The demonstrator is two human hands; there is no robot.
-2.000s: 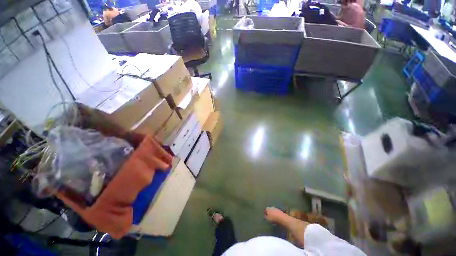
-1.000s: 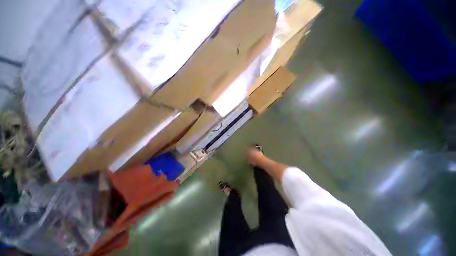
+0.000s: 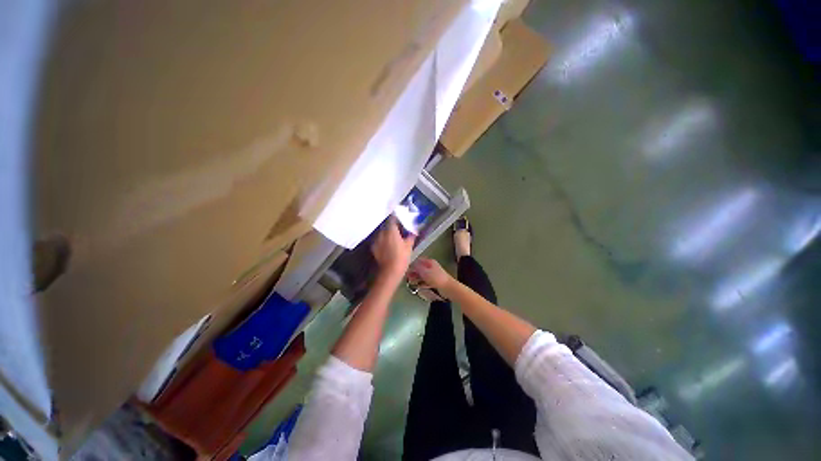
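A pale drawer (image 3: 439, 225) stands pulled out from under the stacked boxes. My left hand (image 3: 392, 247) reaches into it, its fingers beside a shiny blue and white item (image 3: 416, 210). The fingertips are partly hidden and blurred, so I cannot tell if they hold anything. Dark contents lie in the drawer by my left wrist. My right hand (image 3: 430, 274) is at the drawer's near outer side, above my foot. Its fingers are bent and small in view, and its grip is unclear.
A large brown cardboard box (image 3: 207, 117) fills the upper left, with white paper (image 3: 387, 158) hanging over its edge. A smaller carton (image 3: 495, 90) is beyond the drawer. Blue material (image 3: 261, 335) and orange cloth (image 3: 225, 396) are at lower left. Green floor (image 3: 621, 207) lies to the right.
My view has moved closer to the boxes. The drawer now shows open. My left hand has come into view inside it, and my right hand is now beside the drawer.
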